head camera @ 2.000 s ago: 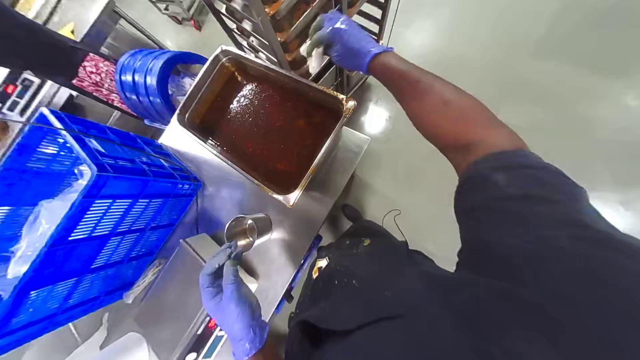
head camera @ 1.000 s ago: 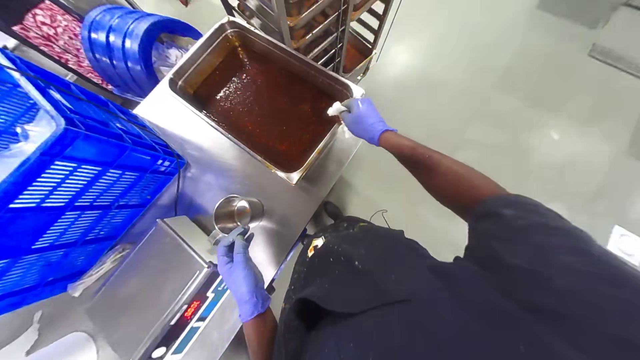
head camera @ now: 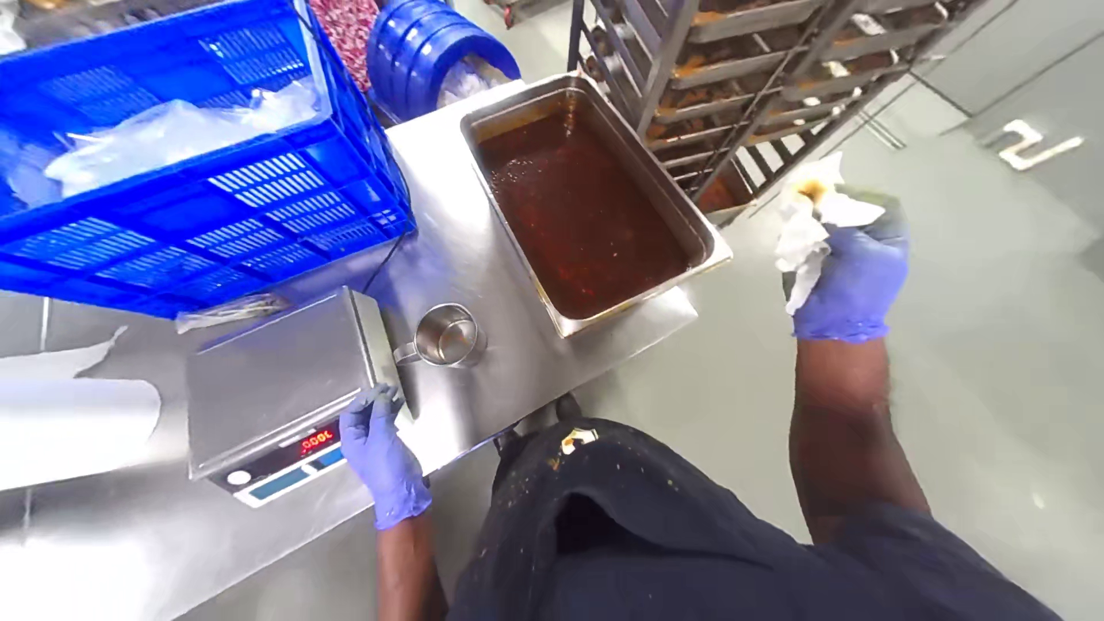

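Observation:
My right hand [head camera: 849, 272], in a violet glove, grips a crumpled white wipe [head camera: 806, 224] with a brown stain, out over the floor to the right of the table. A deep steel pan [head camera: 711, 252] of dark red-brown sauce [head camera: 591, 207] stands at the table's far end. My left hand [head camera: 379, 444], also gloved, is by the near right corner of a digital scale [head camera: 276, 379]; its fingers look empty, bent close together at the scale's edge. A steel mug [head camera: 448, 336] with its handle to the left stands between the scale and the pan.
A blue plastic crate [head camera: 285, 190] holding clear plastic film [head camera: 172, 142] stands behind the scale. Blue ribbed tubs [head camera: 431, 52] lie beyond the steel table [head camera: 517, 379]. Close behind the pan rises a metal rack [head camera: 664, 78] with loaded trays. White sheeting [head camera: 78, 423] lies at the left.
My right hand has moved off the pan's rim with the wipe, out to the right. My left hand has let go of the mug and moved beside the scale. The view has shifted.

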